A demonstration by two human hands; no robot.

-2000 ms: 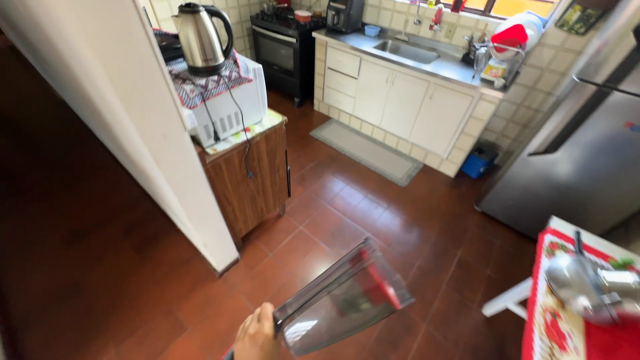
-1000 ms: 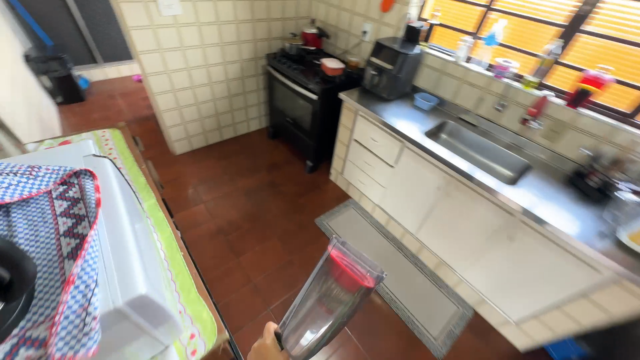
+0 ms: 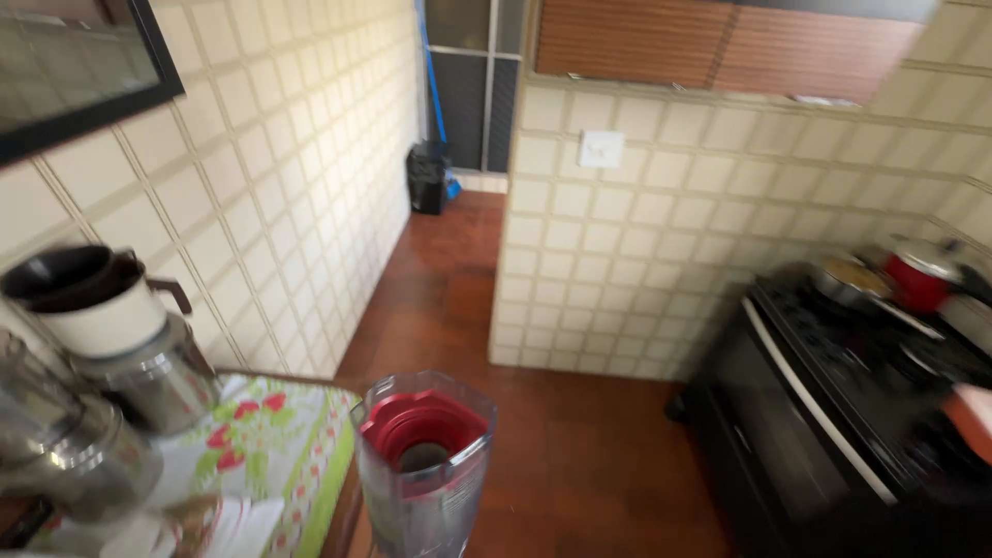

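A clear blender jar (image 3: pixel 422 504) with a red ring-shaped part (image 3: pixel 425 434) inside its open top stands out at the bottom middle of the head view. It is upright, beside the edge of a cloth-covered surface. Only a sliver of skin may show at the lower edge by the jar; the hand that holds it is hidden below the frame or behind the jar. My other hand is not in view.
At left, a flowered cloth (image 3: pixel 263 434) bears metal pots and a white-and-brown coffee filter holder (image 3: pixel 101 310). A black stove (image 3: pixel 806 418) with a red pressure cooker (image 3: pixel 922 271) is at right. A tiled wall and a passage with a black bin (image 3: pixel 428 178) lie ahead.
The view has swung far to the left, from the sink toward the passage. The jar was tilted with a hand on its handle; now it is upright and the hand is out of sight.
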